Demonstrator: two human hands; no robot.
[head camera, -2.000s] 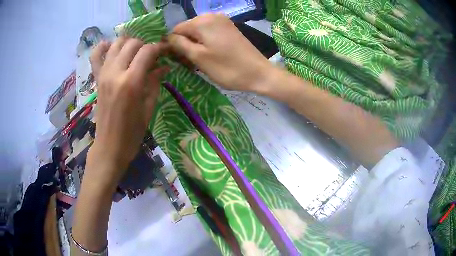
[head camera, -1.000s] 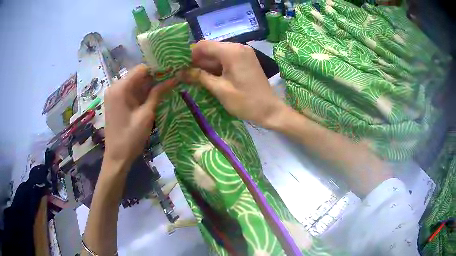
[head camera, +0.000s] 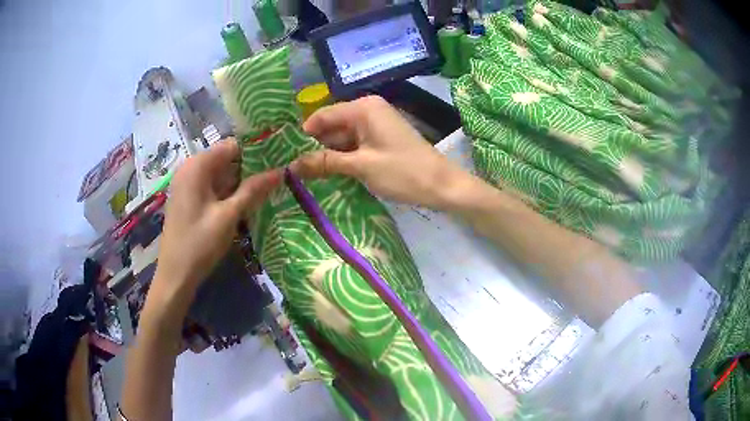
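A green bag body (head camera: 345, 288) with cream flowers hangs lengthwise in front of me, with purple binding (head camera: 374, 284) along its edge. A handle tab (head camera: 261, 89) of the same print sticks up at its top end, with a little red stitching near its base. My left hand (head camera: 201, 205) pinches the left side of the fabric just below the tab. My right hand (head camera: 374, 152) pinches the right side, its fingertips close to the left ones, at the upper end of the binding. The fingers partly cover the fabric there.
The sewing machine (head camera: 222, 300) is at left behind my left forearm. A control panel (head camera: 377, 49) and yellow pot (head camera: 313, 99) stand at the back, with green thread cones (head camera: 235, 41) beside them. A green print bag pile (head camera: 576, 123) lies at right. Dark cloth (head camera: 51, 353) is at lower left.
Both hands first moved away from the tab's upper part, and now grip slightly lower on the fabric. More of the tab and its red stitching shows. The yellow pot has come into view.
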